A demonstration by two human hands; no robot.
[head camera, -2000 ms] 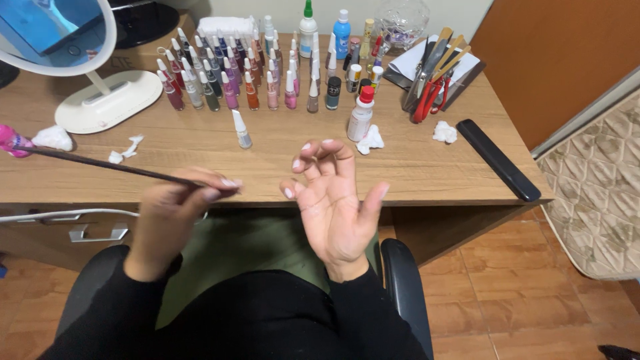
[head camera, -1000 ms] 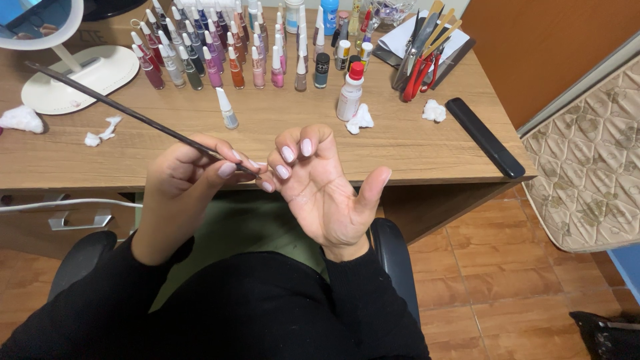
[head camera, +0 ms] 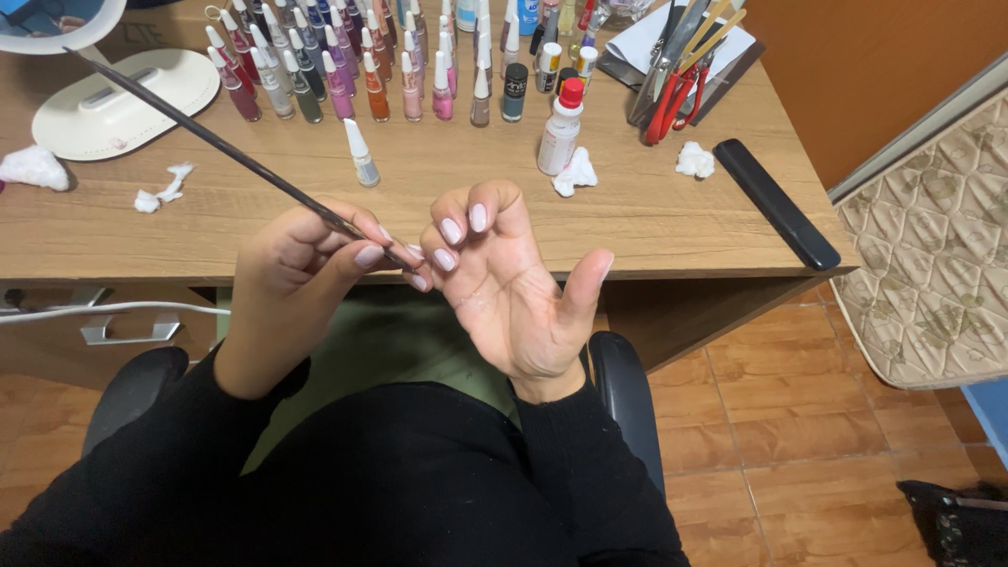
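My left hand (head camera: 303, 276) grips a long thin dark stick (head camera: 213, 142) near its lower end; the other end reaches up toward the mirror. That lower end is at the fingertips of my right hand (head camera: 512, 283), which is turned palm up with curled fingers and the thumb apart, holding nothing. The nails of both hands carry pale polish. A nail polish bottle with a white cap (head camera: 363, 157) stands alone on the desk beyond my hands. Farther right are a bottle with a red cap (head camera: 558, 134) and a wad of cotton (head camera: 576, 173) beside it.
Rows of nail polish bottles (head camera: 378, 90) stand at the back of the wooden desk (head camera: 260, 236). A round mirror on a white base (head camera: 71, 126) is at the left. Red-handled tools (head camera: 669, 102), cotton (head camera: 695, 160) and a long black case (head camera: 776, 201) lie at the right.
The stick's far end has swung upward from the left side of the desk. Its near end has come to my right fingertips, and my two hands are closer together. The view has shifted somewhat.
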